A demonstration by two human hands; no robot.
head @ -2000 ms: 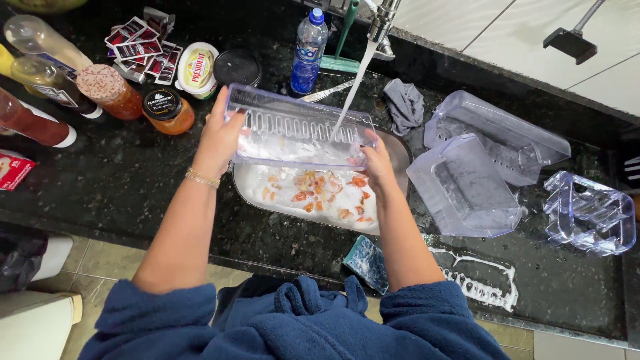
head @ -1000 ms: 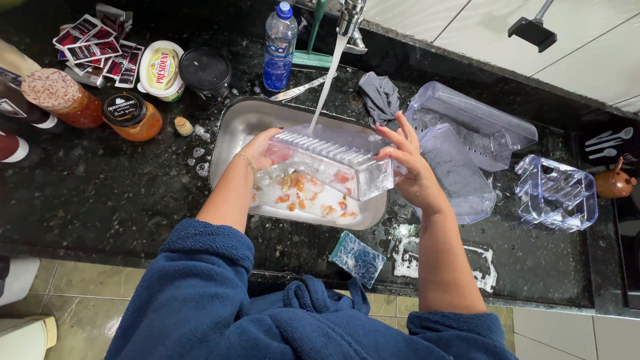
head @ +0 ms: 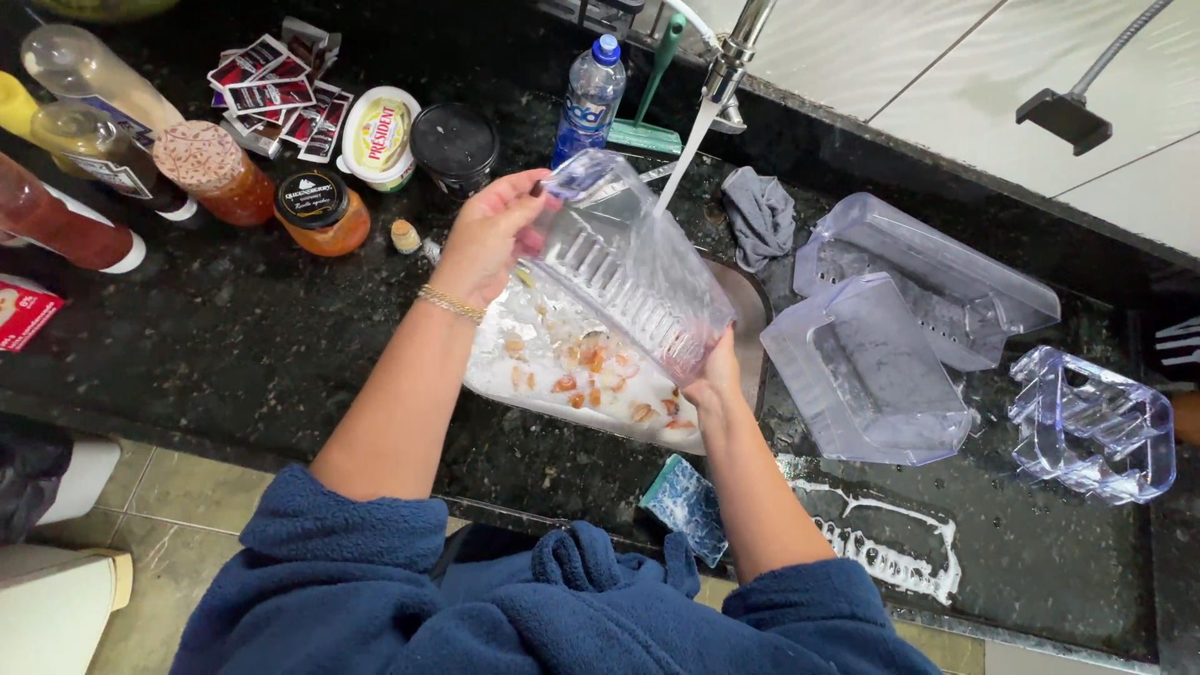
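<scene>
A clear plastic refrigerator bin (head: 623, 267) with slots is tilted over the steel sink (head: 750, 347). My left hand (head: 492, 234) grips its upper left end, and my right hand (head: 714, 370) holds its lower right end. Water from the faucet (head: 731, 70) runs down onto or just behind the bin; which, I cannot tell. Food scraps (head: 591, 356) and white foam lie in the sink beneath. A blue sponge (head: 686, 506) with suds rests at the counter's front edge, beside my right forearm.
Right of the sink are two clear bins (head: 867, 370) (head: 928, 272), a clear rack (head: 1092, 427), a grey cloth (head: 757, 217) and a foam outline (head: 891, 544). Behind it stand a blue detergent bottle (head: 589, 98) and green squeegee (head: 656, 89). Jars (head: 323, 211), tubs (head: 380, 139) and bottles fill the left.
The bin has turned from roughly level to a steep slant, its left end raised. My right hand, its fingers spread at the bin's end one second ago, now grips the lower end.
</scene>
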